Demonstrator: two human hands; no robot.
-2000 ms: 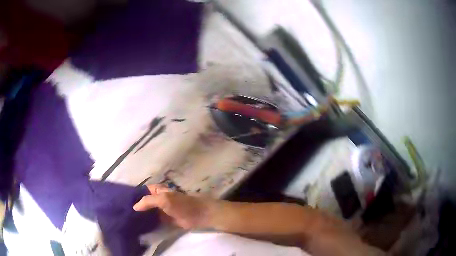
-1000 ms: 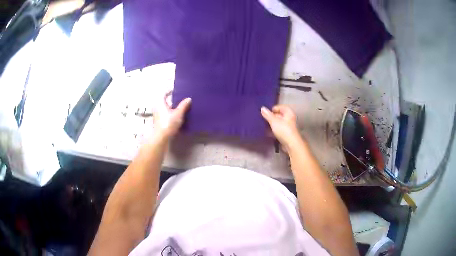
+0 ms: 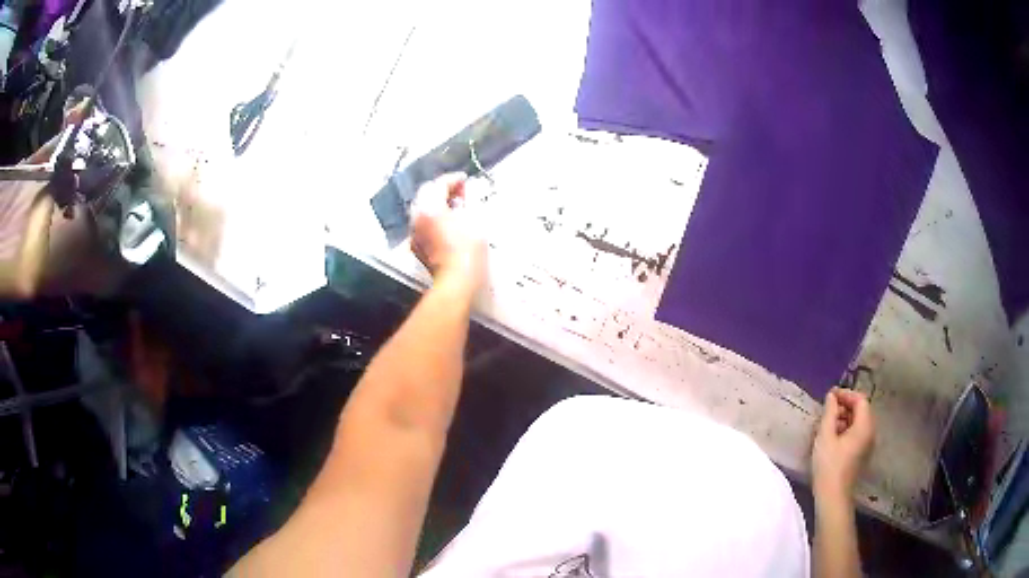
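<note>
The deep-purple garment panel (image 3: 779,215) lies flat, its lower edge towards me and a stepped left side. A dark rectangular bundle of strips (image 3: 497,133) with a pale tie lies slanted left of it. My left hand (image 3: 447,231) is at the bundle's near edge, fingers bent and pinched on it; the fingertips are partly hidden. My right hand (image 3: 844,435) is at the panel's lower right corner, fingers curled; whether it grips the cloth cannot be seen. The dark iron (image 3: 959,452) stands at the right, partly cut off by glare and blur.
The pale, stained table (image 3: 564,265) has its front edge before my body. Dark looped scissors (image 3: 254,113) lie at the far left. Another purple piece (image 3: 982,124) lies at the back right. Another person's arm (image 3: 34,243) shows at the left edge. Dark marks lie beside the panel.
The view has turned left. My left hand has let go of the panel's left side and moved to the bundle. My right hand is now at the panel's lower right corner.
</note>
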